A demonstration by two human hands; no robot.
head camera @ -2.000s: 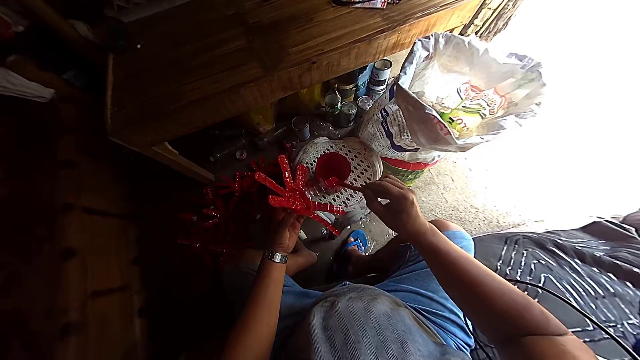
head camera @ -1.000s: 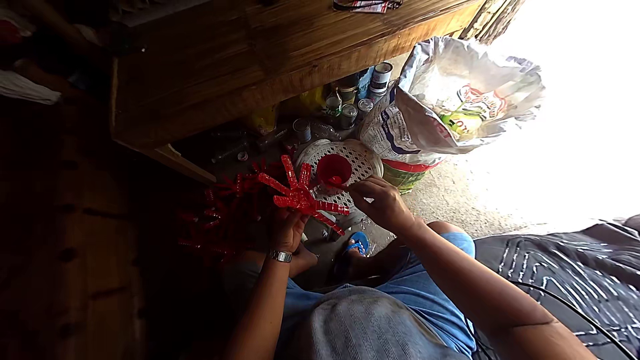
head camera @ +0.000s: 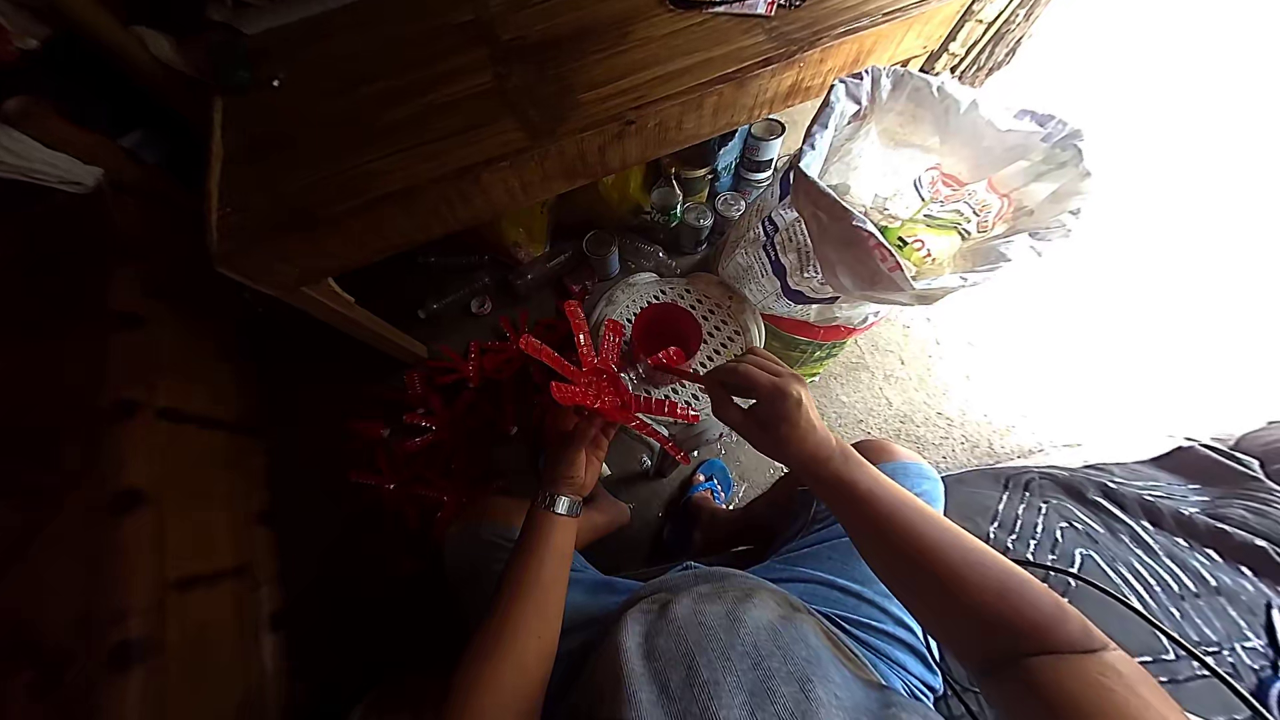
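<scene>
My left hand [head camera: 578,452] holds a glossy red object with several splayed, ribbed arms [head camera: 603,388] from below. My right hand [head camera: 765,400], to the right, grips a thin red-coated stick, probably a brush [head camera: 680,372], whose inner end lies close to the red arms. Just beyond, a red container [head camera: 666,332] rests on a white perforated plastic stool [head camera: 720,318]. More red pieces of similar shape [head camera: 470,368] lie in shadow to the left. Whether the stick touches the held piece is unclear.
A wooden table [head camera: 560,130] spans the far side. Cans [head camera: 763,145] and plastic bottles [head camera: 545,268] stand or lie beneath it. A large plastic sack [head camera: 815,240] is at the right, beyond dark patterned fabric [head camera: 1120,550]. A blue sandal [head camera: 711,482] is below the stool.
My right hand moved slightly away from the stool between the first two frames, and the stick's inner end now shows between the container and the red arms. My left hand keeps its hold.
</scene>
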